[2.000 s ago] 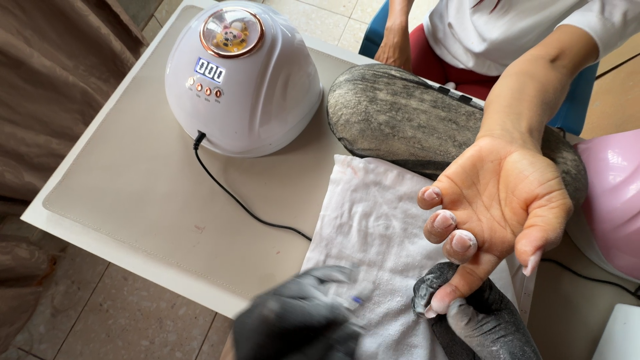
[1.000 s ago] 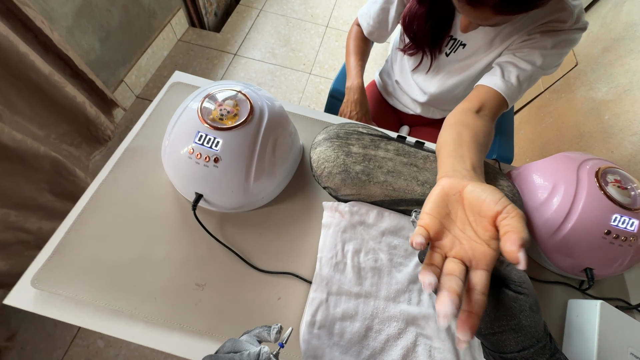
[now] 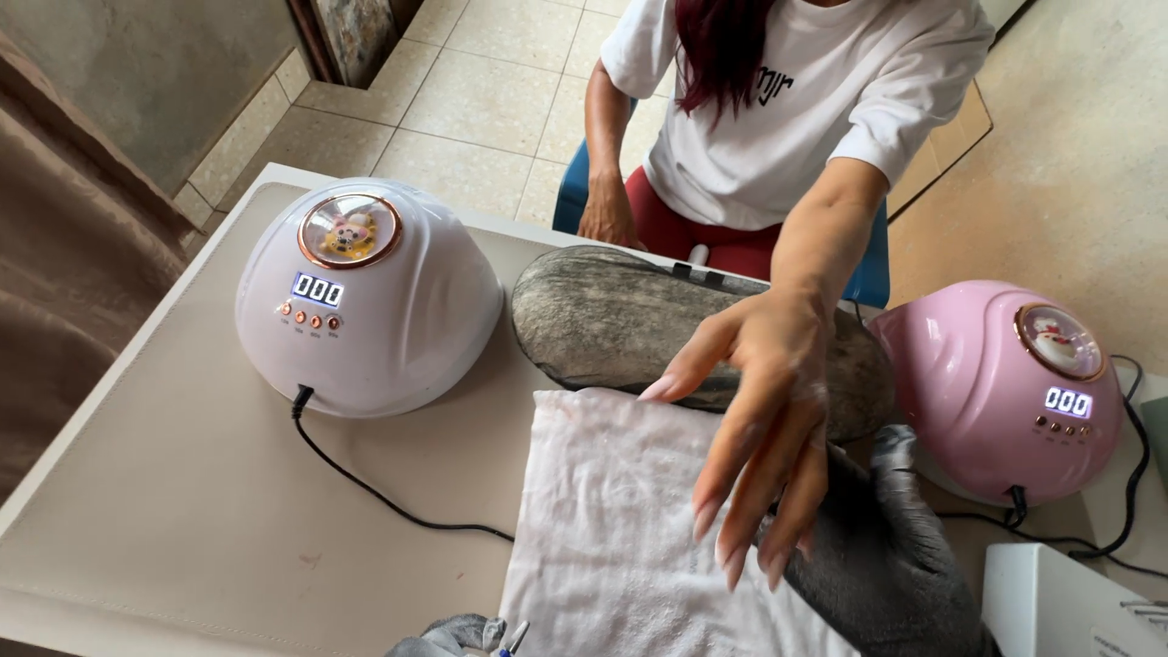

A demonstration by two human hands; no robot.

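Observation:
My left hand [image 3: 452,636], in a dusty dark glove, is cut off by the bottom edge, its fingers on a slim tool [image 3: 516,637] with a blue part and a pale tip. My right hand [image 3: 881,538], gloved too, lies at the lower right behind the other person's fingers, thumb raised and apart; its own fingers are mostly hidden. Over a white towel [image 3: 602,511] hangs the other person's hand [image 3: 776,365], back up, fingers pointing down, with long pale nails. Their forearm passes over a grey cushioned armrest [image 3: 620,319].
A white nail lamp [image 3: 365,338] stands at the left, its black cable running to the towel. At the right are a pink nail lamp [image 3: 967,392], more cables and a white box [image 3: 1049,593]. A person in a white shirt [image 3: 821,109] sits across the beige-topped table [image 3: 182,511].
The other person's hand has turned from palm up to back up. Two seconds ago my right hand held one of its fingers; now the thumb is off it. The view has shifted.

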